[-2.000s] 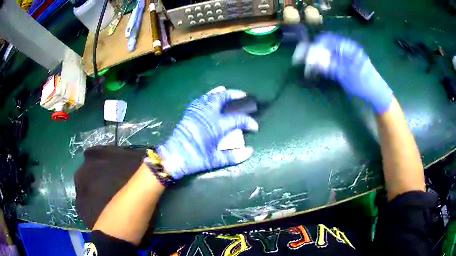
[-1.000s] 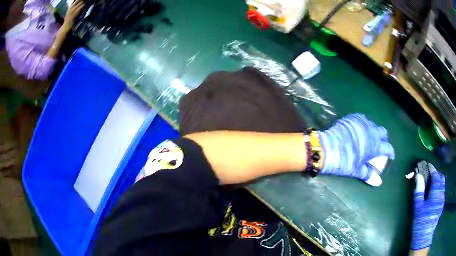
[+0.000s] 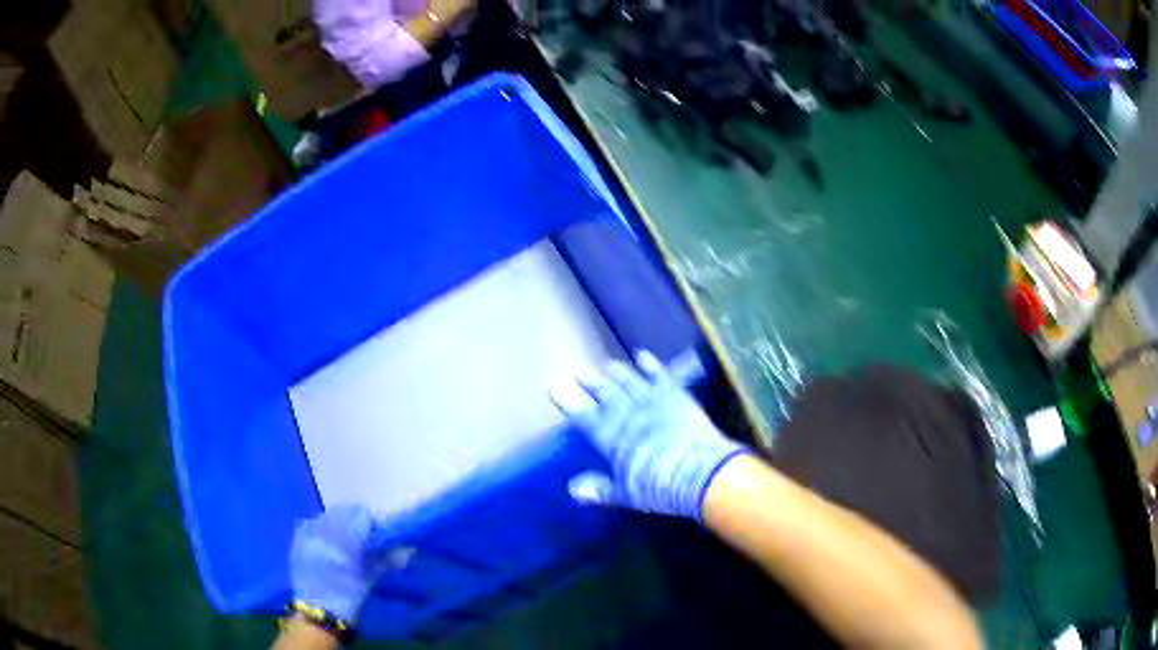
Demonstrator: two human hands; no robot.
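Note:
A large blue bin [image 3: 381,286] stands beside the bench, with a flat white sheet or panel [image 3: 445,381] inside it. My left hand [image 3: 333,559], gloved and blurred, is at the bin's near rim. Its fingers are not clear enough to tell whether they hold the rim. My right hand [image 3: 650,442], in a blue-white glove, is over the bin's near right side with its fingers apart and nothing visible in it.
The green bench [image 3: 876,254] runs along the right, with a dark cloth [image 3: 895,470], black adapters and cords [image 3: 724,64], crinkled clear plastic and a red-capped white container [image 3: 1054,286]. Cartons [image 3: 51,305] stand at left. A person's purple sleeve [image 3: 368,38] shows at top.
The view has swung left and down from the bench to the blue bin. Both hands have moved from the bench to the bin. The white piece in my left fingers no longer shows.

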